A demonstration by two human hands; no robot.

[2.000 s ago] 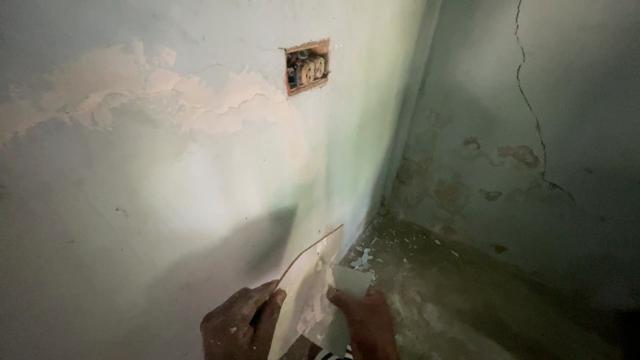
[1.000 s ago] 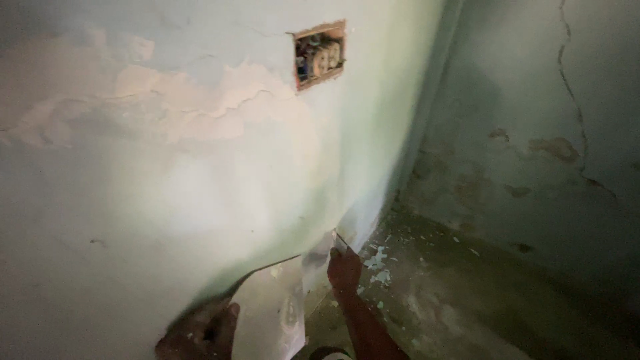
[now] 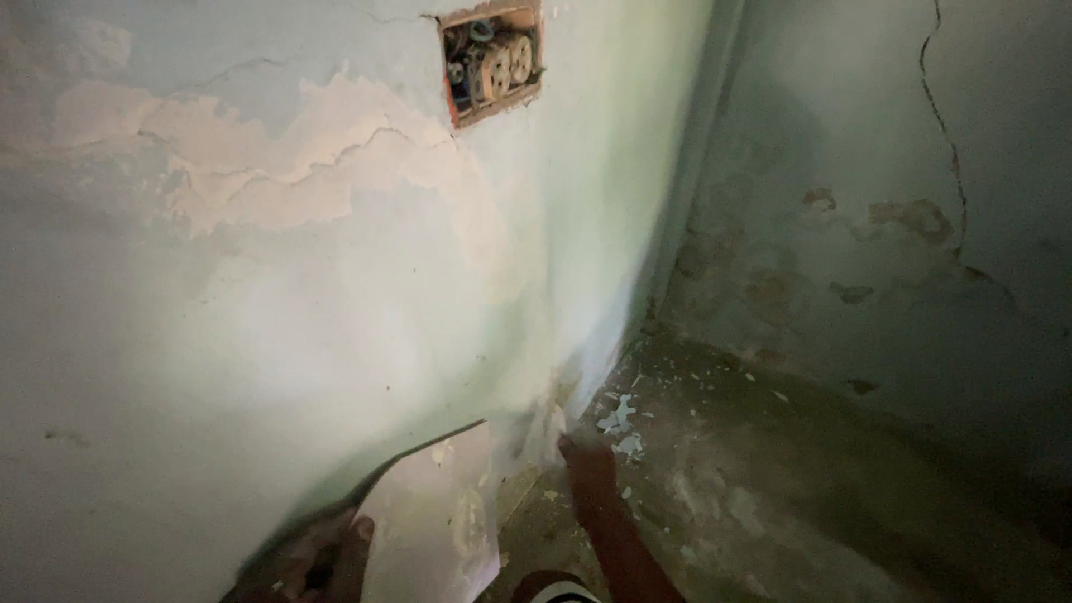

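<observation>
At the bottom left, my left hand [image 3: 322, 557] grips the edge of a pale flat board [image 3: 431, 511] smeared with putty. My right hand [image 3: 586, 456] is low by the foot of the left wall [image 3: 352, 318]; a blurred pale tool, perhaps a putty knife, shows at its fingers against the wall. Its exact shape is hidden by the blur. Above, a pinkish patched strip [image 3: 276, 184] with a crack runs across the wall up to an open socket box [image 3: 492, 63] with exposed wires.
The right wall [image 3: 821, 151] has a long crack and stained, peeling spots. Flakes of paint [image 3: 620, 414] lie on the floor [image 3: 737, 502] near the corner. Part of a striped item [image 3: 563, 590] shows at the bottom edge.
Two seconds ago both hands were together at the board. My right hand has since parted from it and gone to the foot of the wall; my left hand still holds the board.
</observation>
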